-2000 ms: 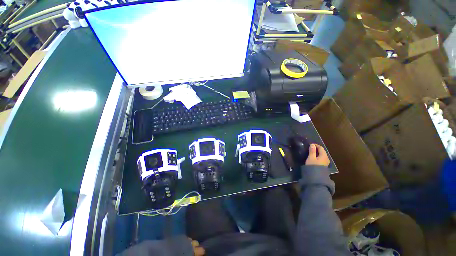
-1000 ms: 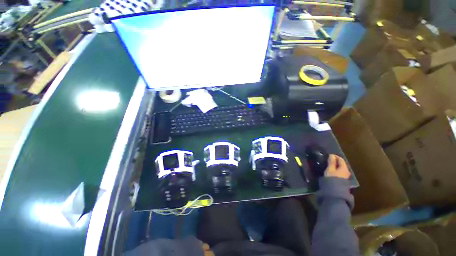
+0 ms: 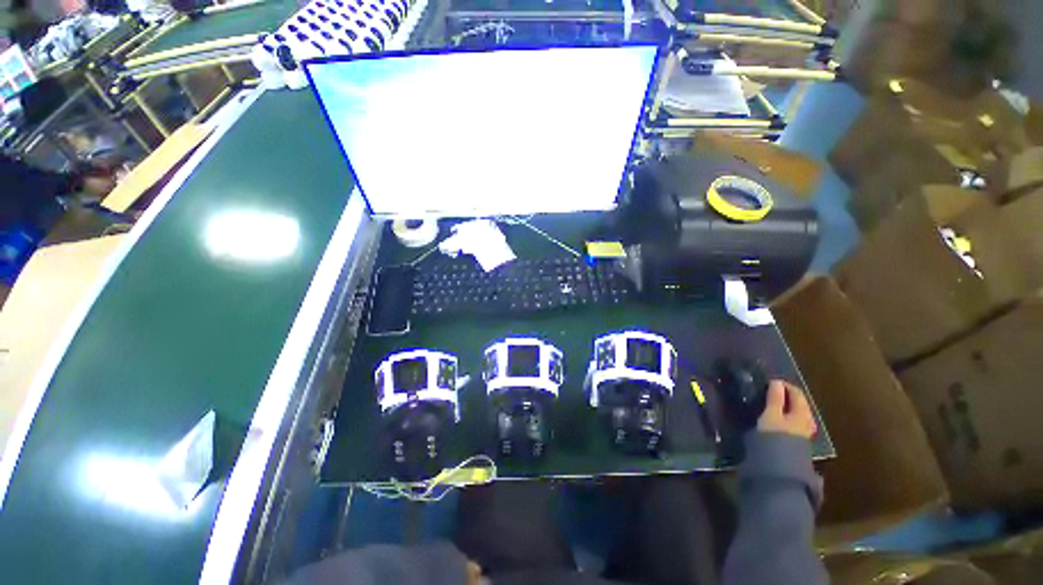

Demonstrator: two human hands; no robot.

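Note:
My right hand [image 3: 787, 411] rests on the black mouse [image 3: 741, 386] at the desk's right edge, its fingers at the mouse's right side. My left hand [image 3: 474, 571] lies low at the bottom edge near my lap; only a bit of it shows past the sleeve. Three security cameras, white bands above black heads, stand in a row: left [image 3: 418, 400], middle [image 3: 523, 394] and right [image 3: 634, 389]. The monitor [image 3: 492, 131] shows a mostly white screen with pale blue at its upper left. The black keyboard [image 3: 515, 286] lies below it.
A black printer [image 3: 732, 246] with a yellow tape roll [image 3: 740, 198] stands right of the keyboard. A smartphone-like black rectangle [image 3: 391, 299] lies left. A thin cable [image 3: 440, 478] crosses the front edge. Open cartons [image 3: 864, 400] stand right; a green bench [image 3: 246, 171] runs left.
The view has shifted, so the desk sits further right and slightly lower in the picture. My right hand stays at the mouse. The cameras keep their places on the desk.

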